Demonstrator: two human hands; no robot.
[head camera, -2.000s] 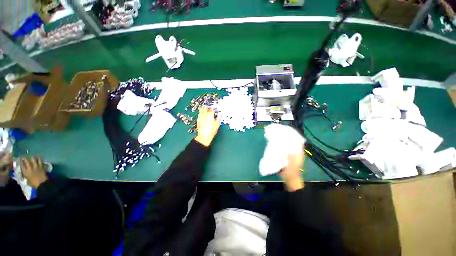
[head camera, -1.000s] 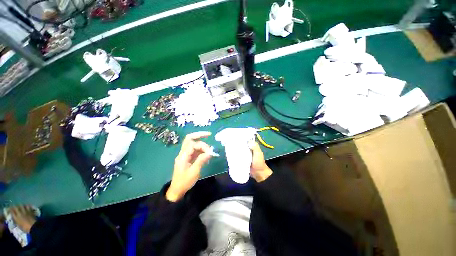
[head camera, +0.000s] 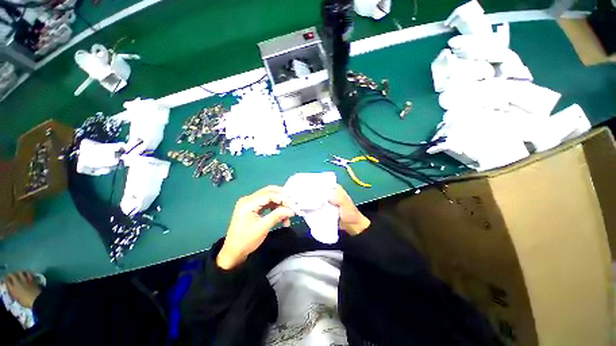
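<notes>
A white plastic housing (head camera: 320, 215) is held over the bench's front edge, in front of my body. My right hand (head camera: 348, 211) grips its right side. My left hand (head camera: 254, 223) is at its upper left, thumb and fingertips pinched together against the housing. Whether a small part is between those fingertips is hidden. The inside of the housing is too overexposed to make out.
Yellow-handled pliers (head camera: 352, 166) lie just behind the housing. Small white pieces (head camera: 254, 123), metal fittings (head camera: 202, 126) and the grey screw feeder (head camera: 297, 81) stand behind. The black screwdriver (head camera: 336, 47) hangs beside it. Housings (head camera: 493, 101) are piled right, above a carton (head camera: 547, 223). Another person's hand (head camera: 21, 287) is far left.
My left hand has moved from the small-parts heap to the housing. My right hand has brought the housing inward and tilted it. The view has turned and shifted, with the pliers now fully visible.
</notes>
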